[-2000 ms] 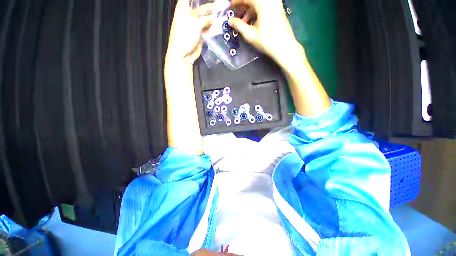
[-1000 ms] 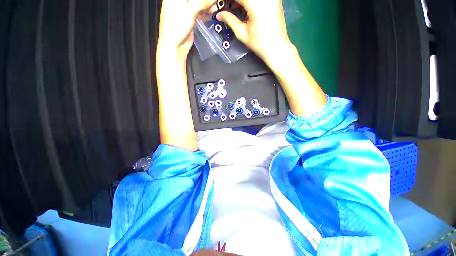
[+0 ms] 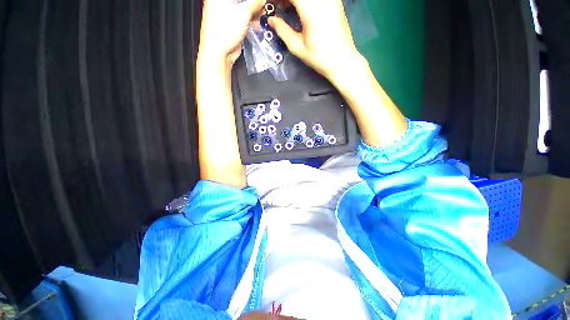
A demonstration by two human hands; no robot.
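Note:
A clear plastic bag [image 3: 255, 52] with several small ringed parts [image 3: 278, 57] hangs between my hands at the top edge of the picture. My left hand [image 3: 226, 28] holds the bag from the left; its fingertips are cut off or hidden. My right hand [image 3: 315, 37] is at the bag's right side, thumb against the parts; its other fingers are cut off by the edge. Below, a black tray [image 3: 294, 90] holds many dark ringed parts with pale rings [image 3: 267, 128] in its near recess, grouped at the left and along the near side.
A green mat [image 3: 397, 56] lies right of the tray. Black ribbed covers [image 3: 112, 94] stand on both sides. A blue perforated basket [image 3: 505, 209] is at my right. A clear crumpled thing [image 3: 177, 204] shows by my left sleeve. Another clear sheet or bag [image 3: 362, 22] lies on the mat.
Both hands and the bag have shifted slightly left and up in the picture since two seconds ago. The bag looks narrower and more folded. The parts in the tray keep their arrangement.

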